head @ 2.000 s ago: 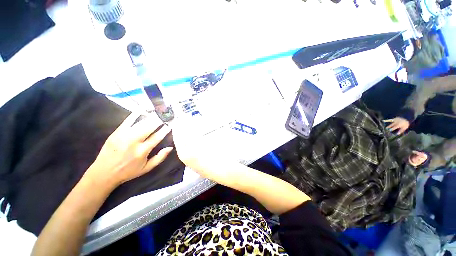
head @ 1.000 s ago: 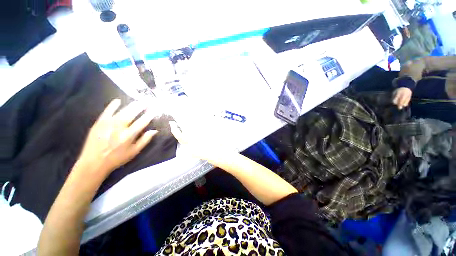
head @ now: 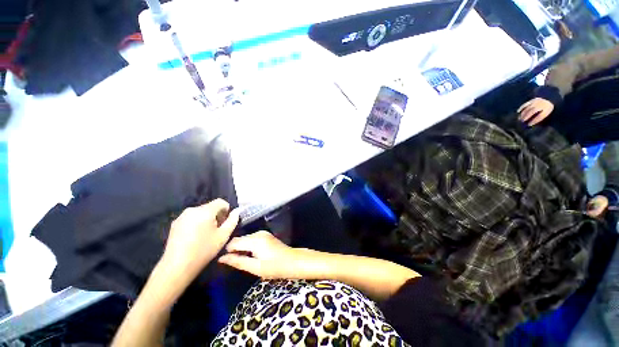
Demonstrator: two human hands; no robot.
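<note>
The black garment piece (head: 146,196) lies on the white table, left of and below the presser foot and needle (head: 220,98), and hangs over the front edge. My left hand (head: 200,234) pinches its edge at the table's front edge. My right hand (head: 261,254) is just below and right of it, in front of the table, with fingers curled at the dark cloth; whether it grips the cloth is hard to tell. Glare hides the cloth's end near the needle. The sewing machine's black control panel (head: 380,30) shows above.
Thread snips (head: 309,141), a smartphone (head: 385,116) and a blue-and-white card (head: 442,80) lie right of the needle. Plaid garments (head: 489,203) are heaped at right, with another person's hand (head: 536,110) beside them. Dark cloth (head: 68,47) is behind at left.
Both hands have moved from beside the needle down to the table's front edge. The black piece has shifted down and now hangs over the edge. The view has shifted.
</note>
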